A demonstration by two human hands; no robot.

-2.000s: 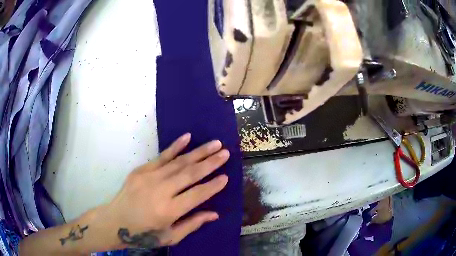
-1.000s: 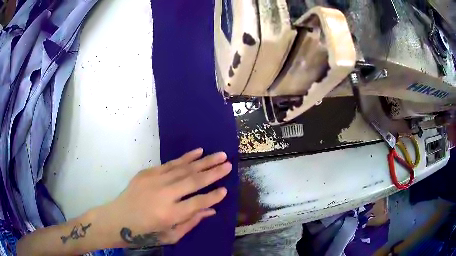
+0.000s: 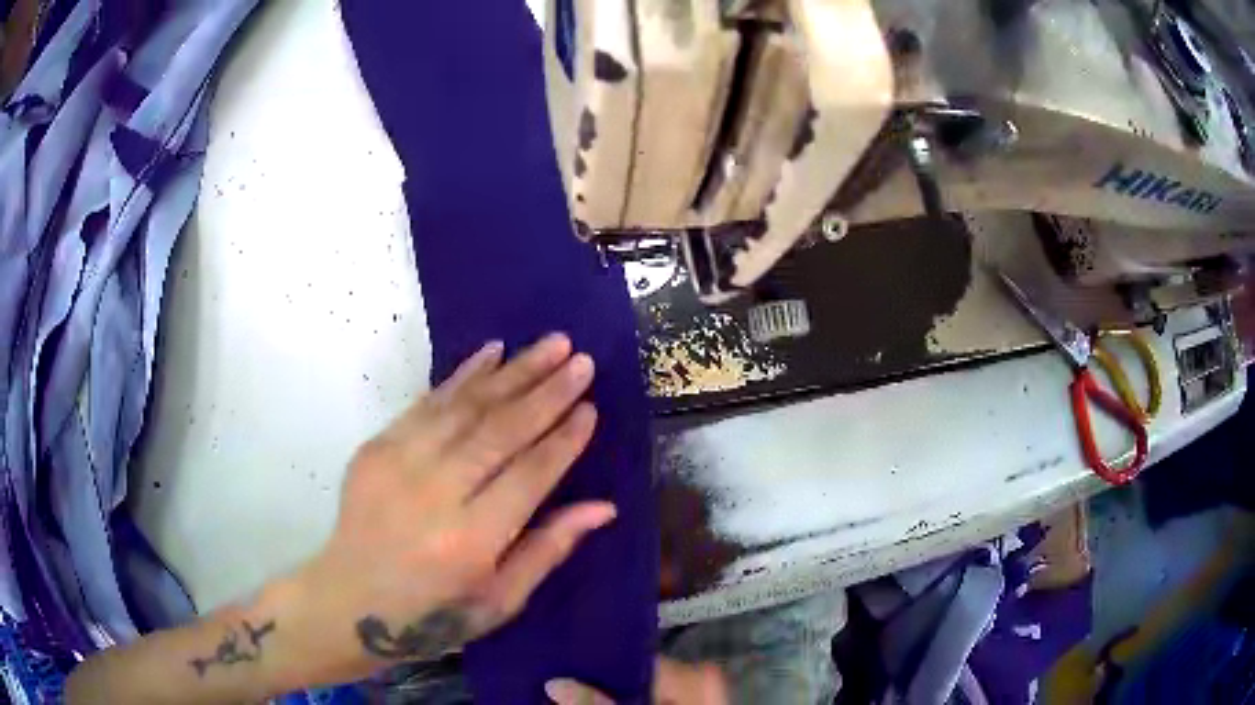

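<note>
A dark purple fabric band (image 3: 496, 207) runs down the white table, along the left side of the sewing machine head (image 3: 688, 124). My left hand (image 3: 461, 482) lies palm down on the band below the head, fingers slightly spread, not gripping it. My right hand (image 3: 691, 683) is mostly cut off by the bottom edge. A fingertip shows on the band and more of the hand shows beside its right edge; it appears to hold the band there. The head hides the needle; part of the shiny needle plate (image 3: 644, 262) shows.
Lilac fabric pieces (image 3: 83, 303) heap along the table's left side. Scissors with red and yellow handles (image 3: 1108, 413) lie at the right on the machine bed. Crumpled lilac and purple pieces (image 3: 963, 620) hang below the table's front edge (image 3: 881, 551).
My left hand has moved slightly up with the band. The band's upper part slants further left. My right hand has come into view at the bottom. The machine looks shifted left and up in view.
</note>
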